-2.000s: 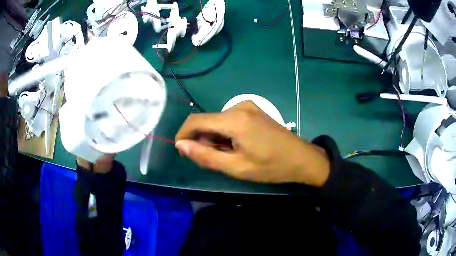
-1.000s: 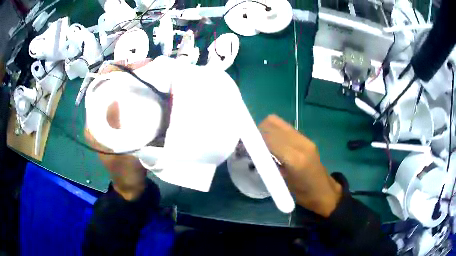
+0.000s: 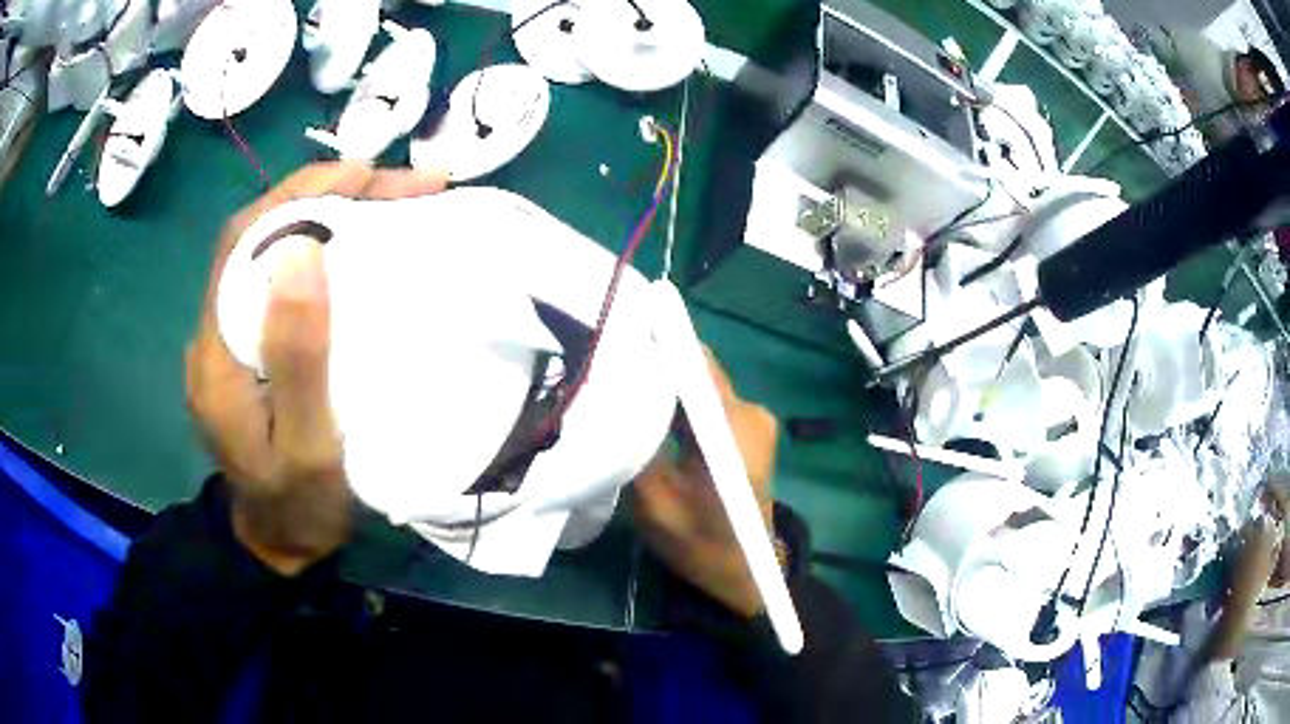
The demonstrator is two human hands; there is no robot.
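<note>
A glossy white camera housing is held up over the green bench in front of me. My left hand grips its rounded left end, with the thumb across the front. A thin red-black lead wire runs into a dark opening on the housing's right side. A white antenna rod slants down from the housing's right side. My right hand is behind the antenna, against the housing's lower right. Its fingertips are hidden, and I cannot tell what they hold.
White round covers with wires lie along the back of the bench. A silver-grey screw feeder stands right of centre. A black electric screwdriver points in from the right, over crowded white housings. Blue bins are below the bench edge.
The housing has turned, so the opening with the red-black wire now faces me. The round cover seen by my right hand is no longer visible there. The view has shifted right.
</note>
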